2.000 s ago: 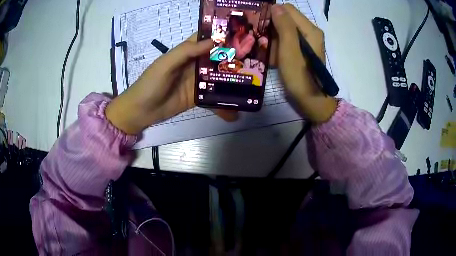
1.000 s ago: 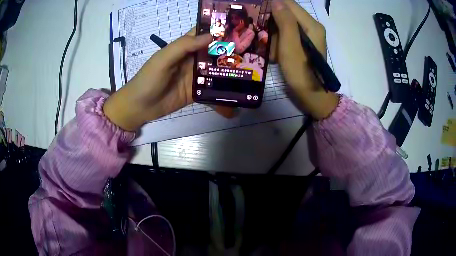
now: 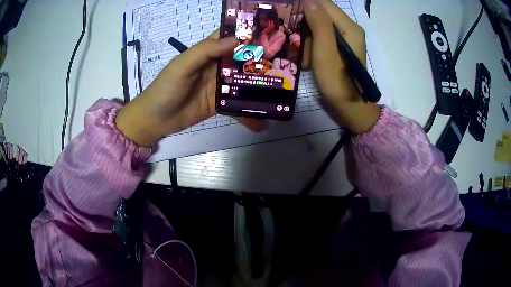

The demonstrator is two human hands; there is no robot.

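Observation:
A smartphone (image 3: pixel 260 61) with a lit screen showing a picture and chat lines is held upright over the record sheet (image 3: pixel 162 33). My left hand (image 3: pixel 176 92) holds it from the left side and beneath, thumb at the screen's left edge. My right hand (image 3: pixel 336 67) is at the phone's right edge and also holds a black pen (image 3: pixel 357 67), which points down toward the wrist. Its fingertips are partly hidden near the top of the picture. A short black pen cap (image 3: pixel 177 45) lies on the sheet beside my left hand.
Remote controls (image 3: pixel 440 61) lie on the white table (image 3: pixel 224 168) at the right, with another slim remote (image 3: pixel 479 101) beside. Yellow notes (image 3: pixel 502 149) are at the right edge. Black cables (image 3: pixel 73 61) run at the left and over the front edge. A thin white cord (image 3: pixel 182 244) hangs over the lap.
Compared with two seconds ago, the phone and both hands sit very slightly higher in the picture. The grip looks unchanged, and the picture on the screen differs a little.

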